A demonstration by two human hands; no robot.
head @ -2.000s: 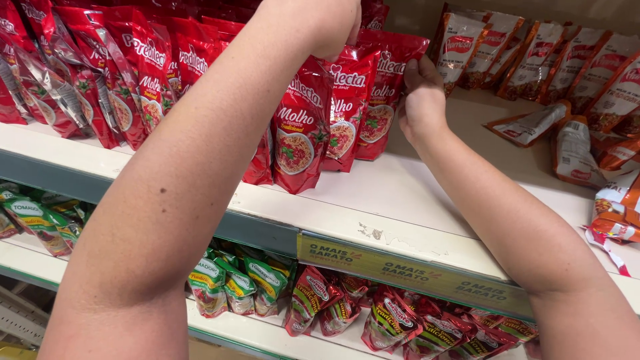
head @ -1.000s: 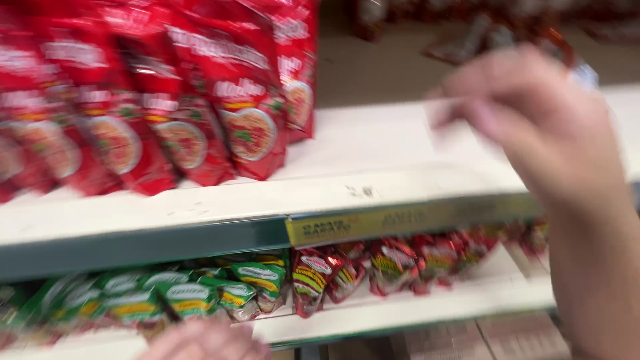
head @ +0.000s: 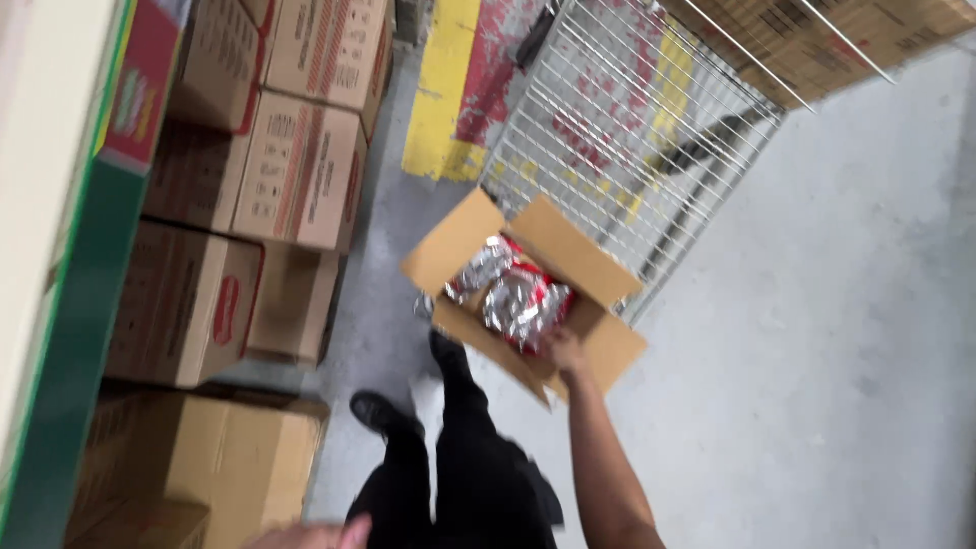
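Note:
An open cardboard box [head: 610,351] sits at the near end of a metal wire cart, its flaps spread. Inside lie several silver-and-red foil pouches [head: 518,305]. My right hand [head: 563,349] reaches into the box at its near right side, against the pouches; its fingertips are blurred and partly hidden, so a grip cannot be made out. My left hand [head: 313,535] shows only in part at the bottom edge, left of my legs, with a thumb visible; the rest of it is cut off by the frame.
Printed cartons [head: 293,175] are stacked at the left beneath a shelf with a green edge [head: 69,328]. An open brown carton [head: 244,450] stands lower left. The wire cart [head: 610,130] bears a large cardboard box [head: 831,46]. My shoes and legs are on the grey floor [head: 823,320].
The view has swung from the shelf down to the floor. Both hands have left the red pouches on the shelf; my right hand is now in the cardboard box.

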